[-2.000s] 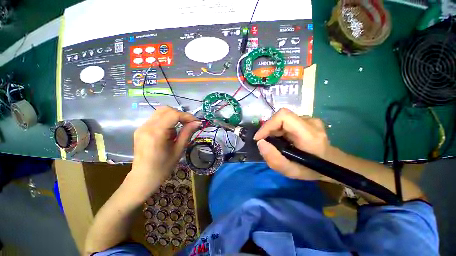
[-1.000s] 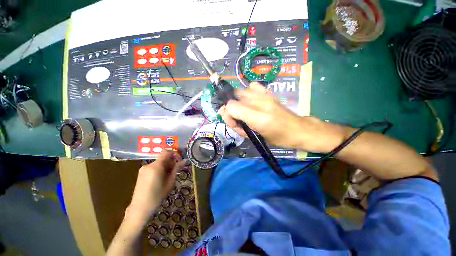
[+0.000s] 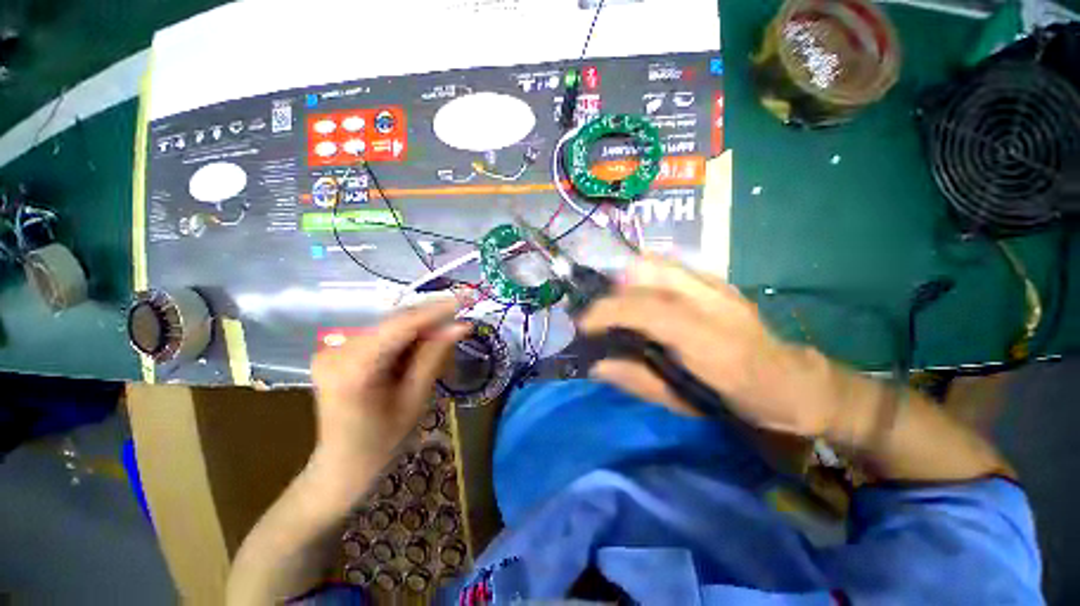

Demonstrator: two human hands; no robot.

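A green ring circuit board (image 3: 518, 268) lies on the printed card with black, red and white leads (image 3: 444, 282) around it. A wound coil unit (image 3: 477, 365) sits just below it at the bench edge, partly behind my left fingers. My left hand (image 3: 385, 373) pinches a thin lead between thumb and forefinger, left of the board; the exact grip is blurred. My right hand (image 3: 693, 337) holds the black soldering iron (image 3: 586, 282), its metal end blurred over the board's right side. A second green ring board (image 3: 614, 156) lies further up with leads attached.
Another coil unit (image 3: 168, 326) stands at the left on the printed card's edge (image 3: 142, 201). A tape roll (image 3: 829, 59) with silvery bits and a black fan (image 3: 1013, 148) are at the right. An open cardboard box (image 3: 178, 474) with rows of units is below the bench edge.
My right hand has moved right and down, bringing the iron's tip from the upper card back to the lower board. My left hand has risen from the box area to the leads.
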